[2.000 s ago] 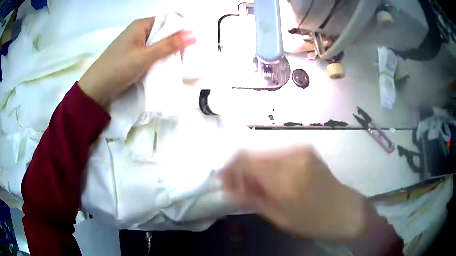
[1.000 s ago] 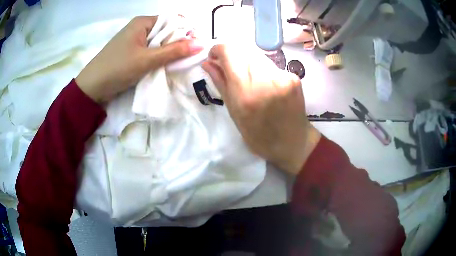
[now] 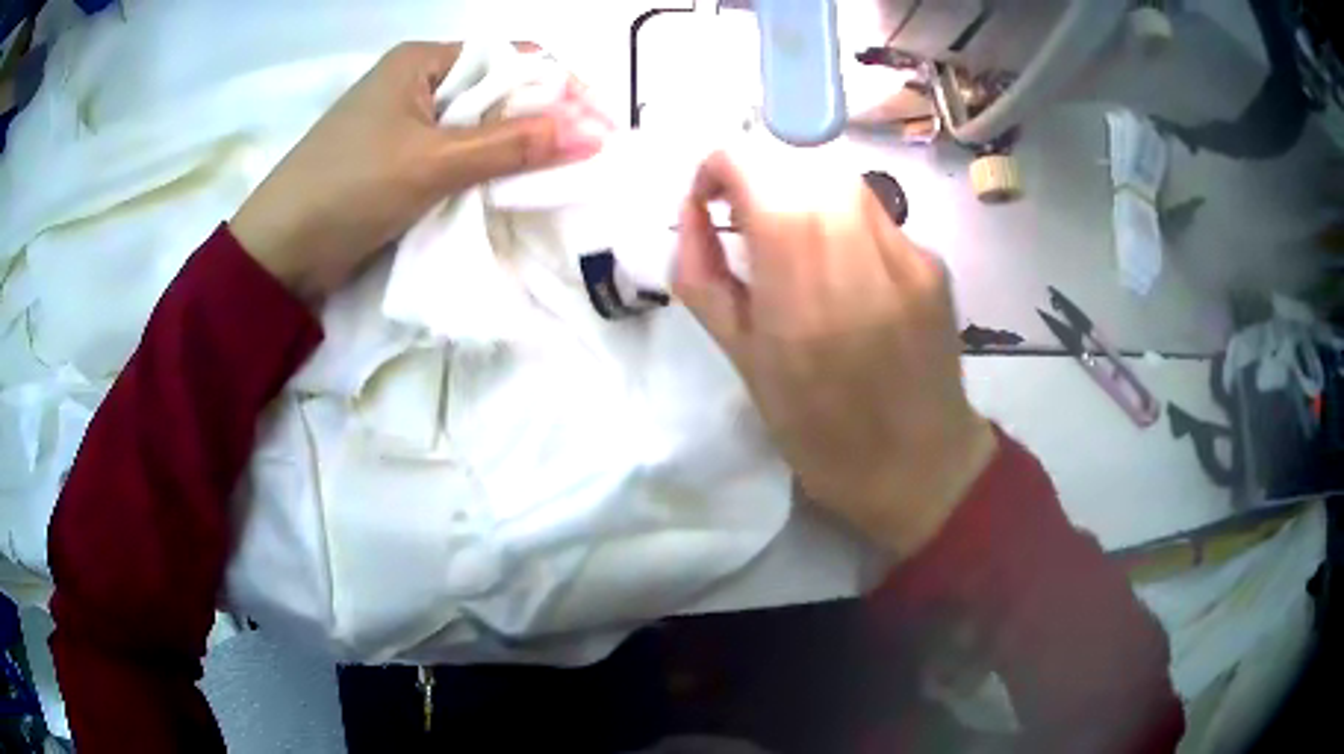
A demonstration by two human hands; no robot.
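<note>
White garment fabric (image 3: 487,486) lies bunched in front of me and hangs over the table's front edge. My left hand (image 3: 428,155) grips a fold of it at the upper left, thumb on top. A black label (image 3: 604,284) shows on the cloth between my hands. My right hand (image 3: 811,295) is left of the round metal disc, below the blue-grey bar (image 3: 802,74). Its thumb and forefinger are close together; glare hides whether they hold anything. The needle area is washed out by bright light.
The machine head (image 3: 1017,59) is at the upper right, with a cream knob (image 3: 996,178) below it. A banded strip bundle (image 3: 1135,199), pink-handled snips (image 3: 1103,358) and a dark container (image 3: 1279,420) are at the right. More white cloth (image 3: 103,192) is piled at the left.
My right hand moved from the lower front up to the cloth near my left hand, then slightly right, away from it. The black label became more exposed. My left hand kept its grip.
</note>
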